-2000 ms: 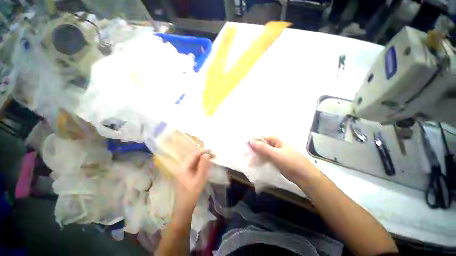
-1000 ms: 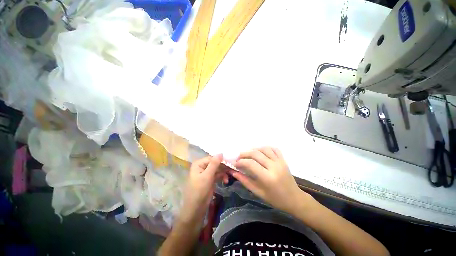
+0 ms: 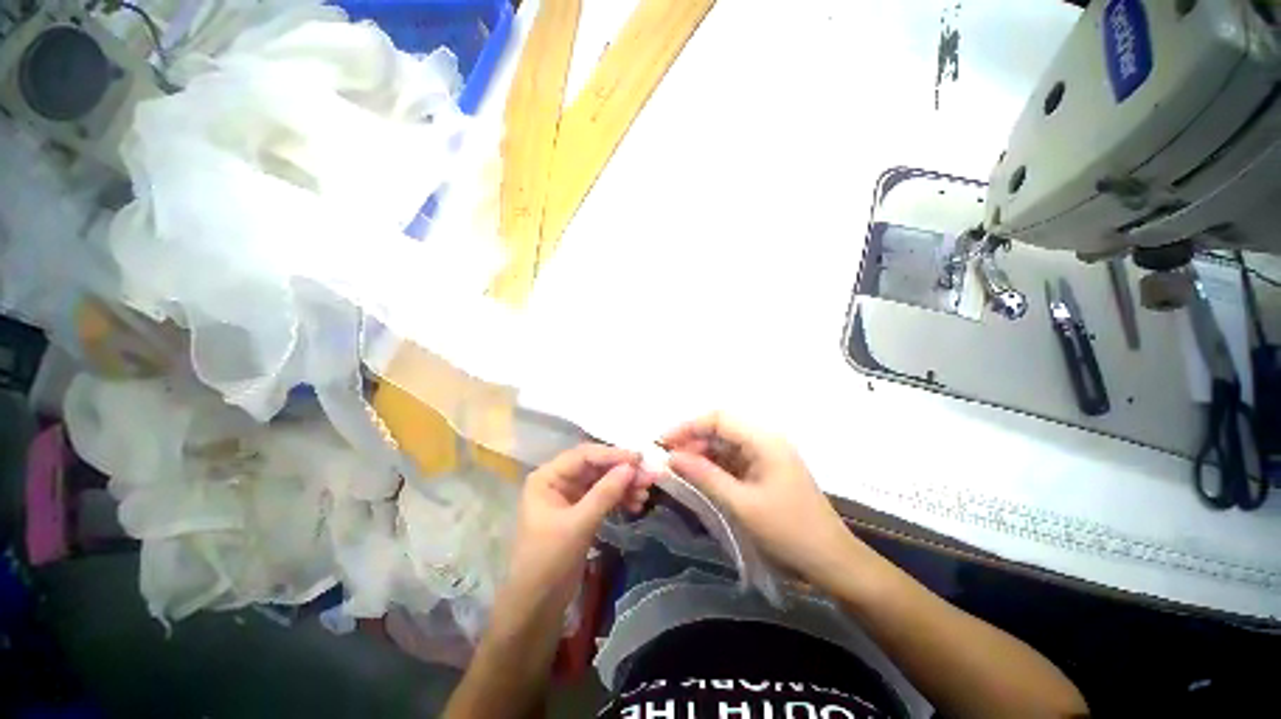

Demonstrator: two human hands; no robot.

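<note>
A sheer white strip (image 3: pixel 717 523) runs from the fabric at the left along the table's front edge to my hands, and its end hangs down below them toward my lap. My left hand (image 3: pixel 573 509) pinches the strip between thumb and fingers. My right hand (image 3: pixel 738 485) pinches it just to the right, the fingertips of both hands nearly touching. The bit of strip between the fingertips is mostly hidden by them.
The off-white sewing machine head (image 3: pixel 1145 134) stands at the right. Thread snips (image 3: pixel 1079 351) and black-handled shears (image 3: pixel 1231 436) lie beside it. Yellow-tan paper patterns (image 3: pixel 618 106) lie at the back. A cloudy white fabric pile (image 3: pixel 281 169) and blue basket (image 3: pixel 485 56) are at the left.
My hands, earlier apart, have come together at the table edge. The strip's end now hangs below my right hand. The view has shifted, with the machine and patterns higher in the picture.
</note>
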